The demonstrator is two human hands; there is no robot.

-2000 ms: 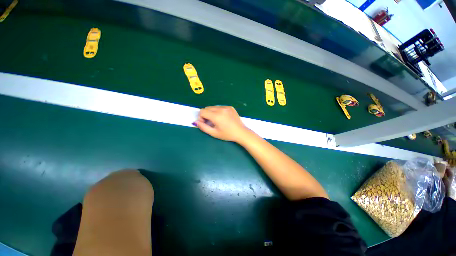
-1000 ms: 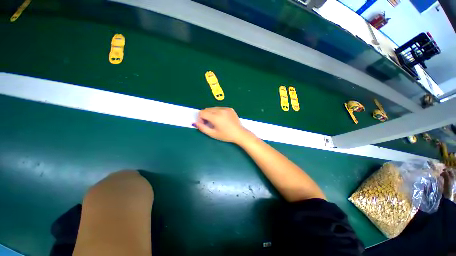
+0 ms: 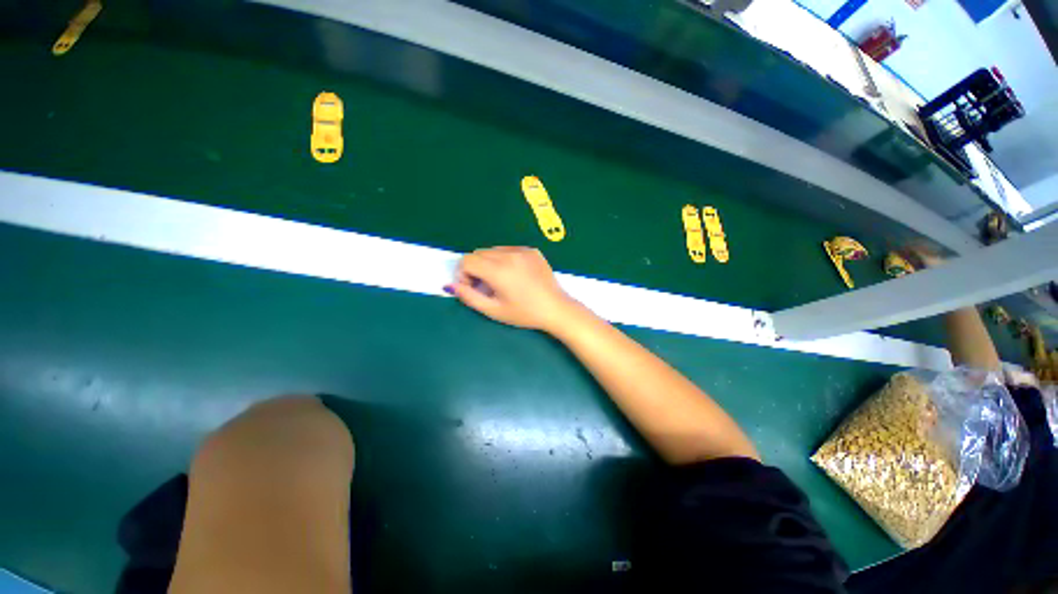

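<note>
My right hand (image 3: 511, 285) rests on the white conveyor rail (image 3: 348, 252), fingers curled in a loose fist, nothing visible in it. My left hand is not in view. Behind the rail, flat yellow pieces lie on the green belt (image 3: 441, 151): one near my hand (image 3: 543, 209), one farther left (image 3: 327, 128), one at the top left (image 3: 78, 27), and a pair side by side (image 3: 704, 233) to the right. A thicker yellow shell with a strip (image 3: 846, 258) lies farther right.
A glossy green worktop (image 3: 209, 337) lies before the rail. A bare, rounded body part, likely a knee (image 3: 273, 487), shows at lower left. A grey-white post (image 3: 917, 290) crosses at right. Beyond are a bag of tan pieces (image 3: 893, 458) and another person's forearm (image 3: 972, 337).
The yellow pieces have moved rightward along the belt. My right hand has stayed on the rail. Another person's arm has reached over the belt at the right, by a yellow shell.
</note>
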